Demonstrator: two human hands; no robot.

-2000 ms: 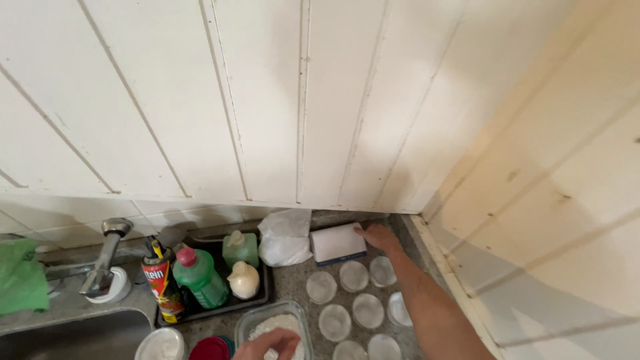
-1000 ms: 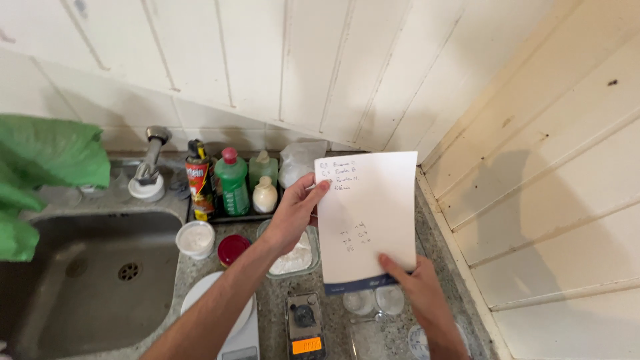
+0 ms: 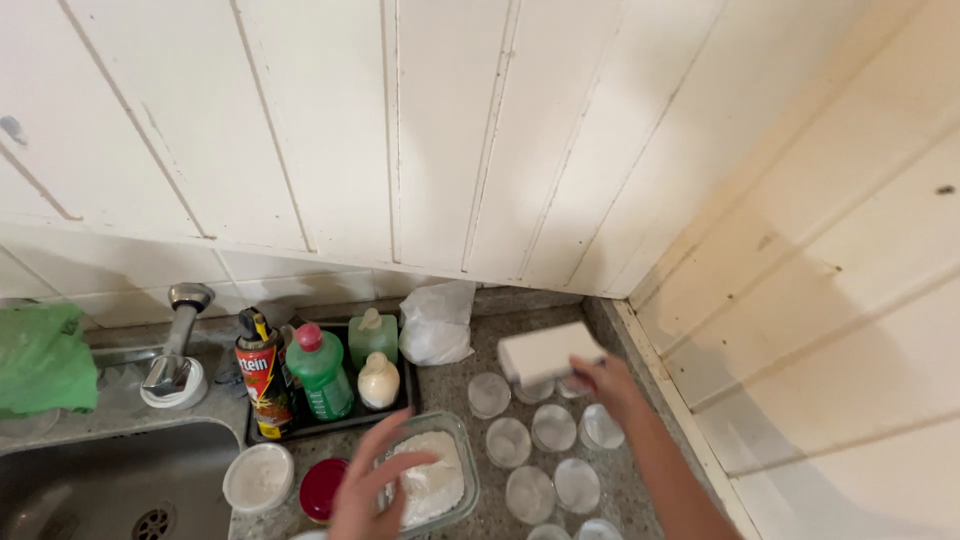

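Observation:
My right hand [image 3: 604,382] grips the near right edge of a white paper notepad [image 3: 551,352], which is tilted over the back of the stone counter. Below and in front of the pad stand several clear cups [image 3: 555,427] in rows, some partly hidden by it. My left hand [image 3: 379,480] has its fingers apart and holds nothing; it is over the left edge of a rectangular glass dish [image 3: 469,480] of white powder [image 3: 431,480]. Left of that hand are a red lid [image 3: 322,487] and a round white tub [image 3: 259,478].
A black tray [image 3: 412,390] holds a spray can [image 3: 262,382], a green bottle [image 3: 322,375], a green pump dispenser [image 3: 373,337] and a cream-coloured bottle [image 3: 379,384]. Behind stands a white plastic bag [image 3: 436,322]. A metal sink [image 3: 90,480], a tap [image 3: 178,337] and green plastic [image 3: 45,360] are at left; a wall [image 3: 825,337] borders the right.
A second ago both hands held the notepad upright with handwriting showing. My left hand has let go, and my right hand has moved the pad towards the back of the counter. The view has shifted.

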